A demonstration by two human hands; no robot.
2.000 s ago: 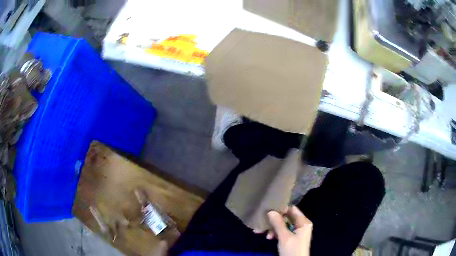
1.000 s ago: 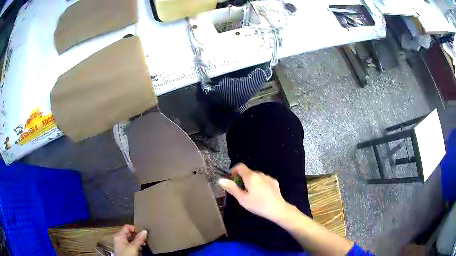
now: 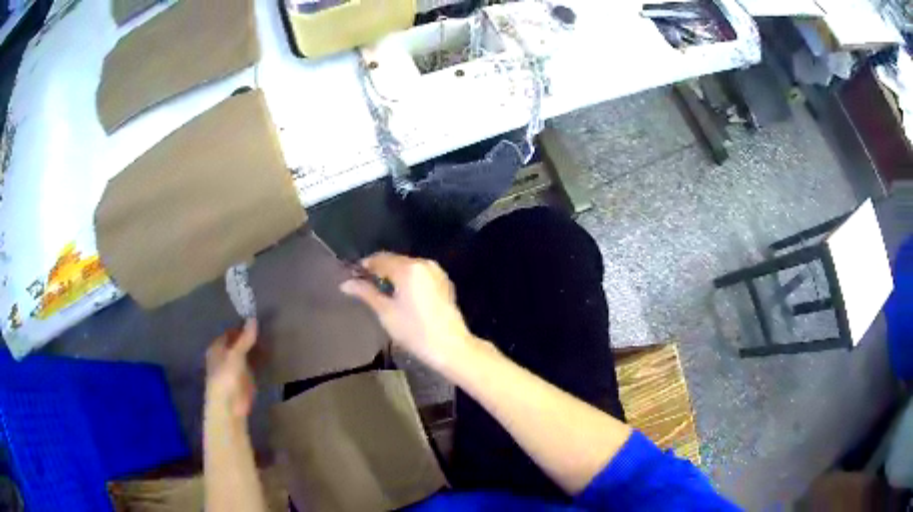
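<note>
Brown fabric panels hang in a line from the white table to my lap. One panel (image 3: pixel 195 200) lies over the table's front edge. A darker middle panel (image 3: pixel 320 310) hangs below it. A lower panel (image 3: pixel 355 435) lies over my lap. My left hand (image 3: pixel 232 372) has its fingers at the middle panel's left edge and seems to pinch it. My right hand (image 3: pixel 410 305) is closed around small dark snips (image 3: pixel 375 278), mostly hidden in the fist. Their thin tip points to the joint between the upper and middle panels.
Another brown panel (image 3: pixel 180 60) lies further back on the white table (image 3: pixel 330 120). A cream machine base (image 3: pixel 350 25) and loose thread chains (image 3: pixel 385 130) are beyond. A blue crate (image 3: pixel 100 420) is at left, a wooden seat (image 3: pixel 656 400) beside my thigh, a white-topped stool (image 3: pixel 859 275) at right.
Both hands have moved up and away from my lap; my left hand left the lower panel for the middle one. My right hand moved left toward the upper joint. The view has swung right since the earliest frame.
</note>
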